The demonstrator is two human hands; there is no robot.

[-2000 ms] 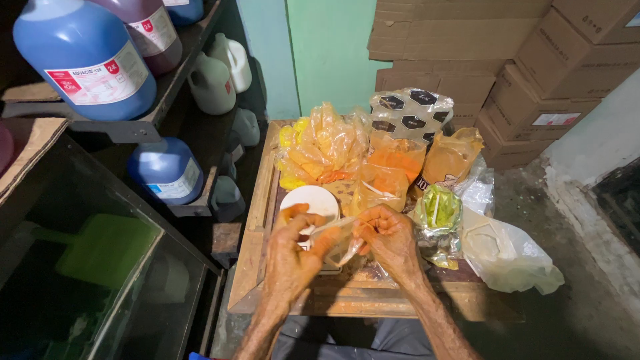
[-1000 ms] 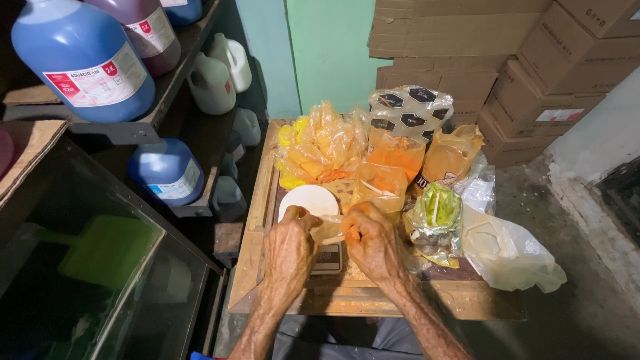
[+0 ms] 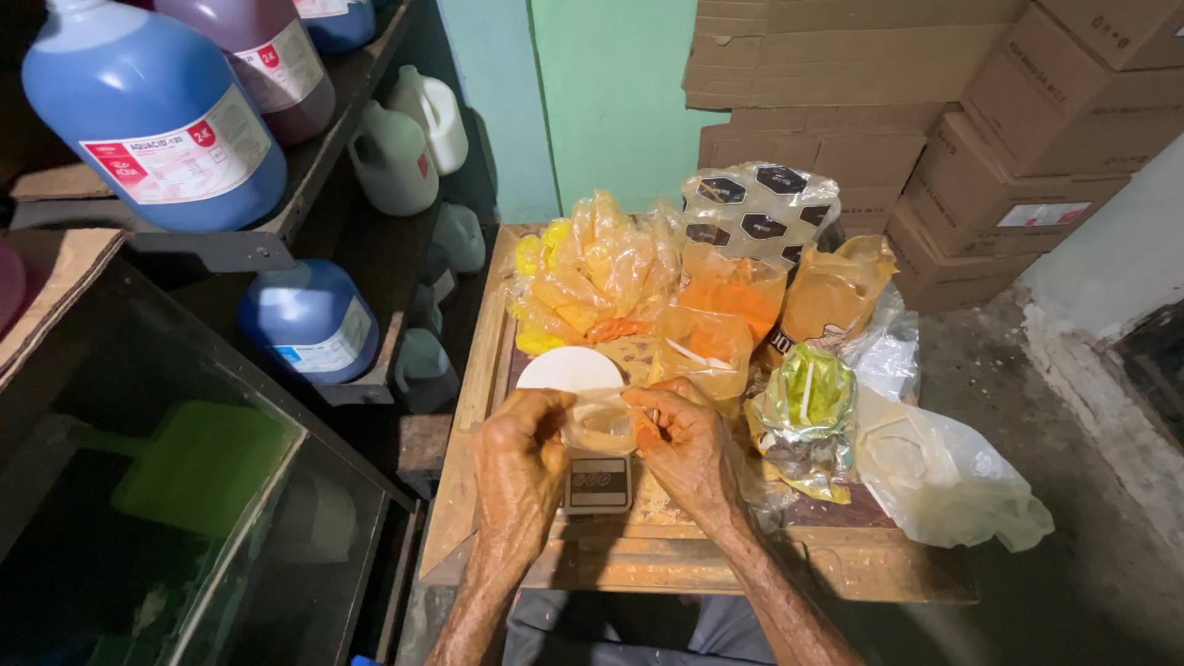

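Observation:
My left hand [image 3: 523, 462] and my right hand [image 3: 686, 449] pinch opposite sides of a small clear plastic bag [image 3: 599, 424]. Orange powder stains the fingers of my right hand. Beneath the bag is a small digital scale [image 3: 598, 485] with a round white plate [image 3: 571, 369]. Just beyond my right hand stands an open bag of orange powder [image 3: 708, 347] with a white stick in it; another bag of orange powder [image 3: 740, 294] is behind. To the right, an open bag holds yellow-green powder [image 3: 810, 388] and a white stick.
Crumpled plastic bags [image 3: 606, 264] lie at the back left of the wooden table [image 3: 666, 566]. A whitish plastic bag [image 3: 953, 472] hangs over its right edge. Shelves with large jugs of blue liquid [image 3: 157, 120] stand at left. Cardboard boxes [image 3: 1008, 185] are stacked behind at right.
My hands have moved slightly apart, with the small bag now spread between them. More of the scale's front shows than two seconds ago.

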